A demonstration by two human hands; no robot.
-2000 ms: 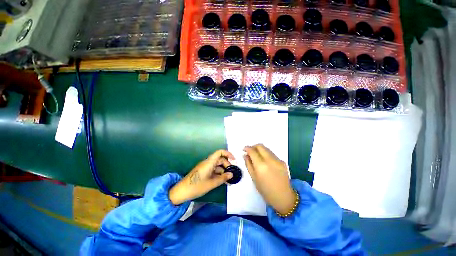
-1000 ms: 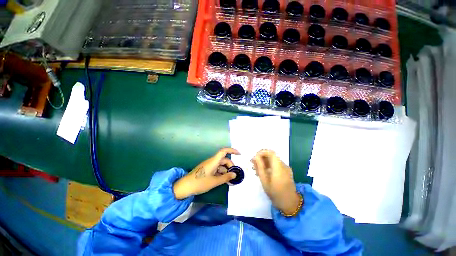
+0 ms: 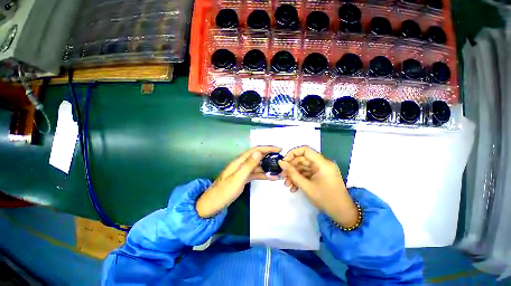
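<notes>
My left hand (image 3: pixel 238 176) holds a round glossy black part (image 3: pixel 272 163) between thumb and fingers, above the top half of a narrow white paper sheet (image 3: pixel 284 218). My right hand (image 3: pixel 314 176) is at the part's right side, its thumb and index fingertips together at the part's edge. Whether a small piece is between those fingertips I cannot tell. A clear blister tray (image 3: pixel 291 118) with rows of similar black parts lies beyond the sheet; one pocket in its nearest row holds no part.
A red carrier tray (image 3: pixel 198 67) lies under the blister tray. Wider white sheets (image 3: pixel 406 190) lie at right, beside a grey-white translucent stack (image 3: pixel 488 151). At left are dark cables (image 3: pixel 84 151), a white tag (image 3: pixel 64 137) and a second clear tray (image 3: pixel 129 33).
Both hands have moved away from my body and come together. The right fingertips, apart from the black part before, are now at it. The view has shifted slightly.
</notes>
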